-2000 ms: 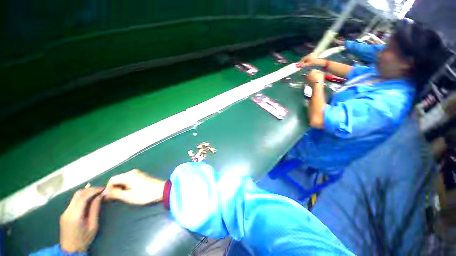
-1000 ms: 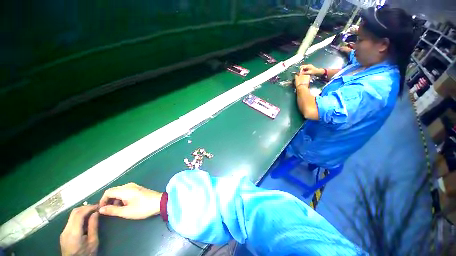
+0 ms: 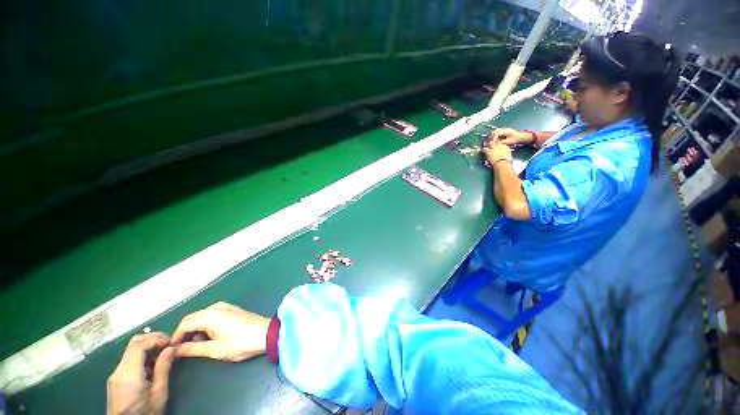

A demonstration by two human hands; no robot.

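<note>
My left hand (image 3: 139,377) is at the lower left, cut off by the bottom edge, thumb and fingers pinched together. My right hand (image 3: 223,331), with a dark-red cuff at the wrist, meets it fingertip to fingertip over the bench. What lies between the fingertips is too small and hidden to tell. A loose pile of small coppery and white components (image 3: 328,266) lies on the bench right of and beyond my right hand. A phone housing (image 3: 432,187) lies flat on the bench farther off, near the rail.
The white rail (image 3: 268,227) runs between the dark-green bench (image 3: 381,243) and the green belt (image 3: 243,194). Phone housings (image 3: 400,126) ride on the belt. A co-worker in a blue smock (image 3: 584,194) sits at the right on a blue stool (image 3: 487,301), hands over the bench.
The camera view has shifted. My hands stay pinched together at nearly the same place. The co-worker's hands have drawn together and lower over the bench.
</note>
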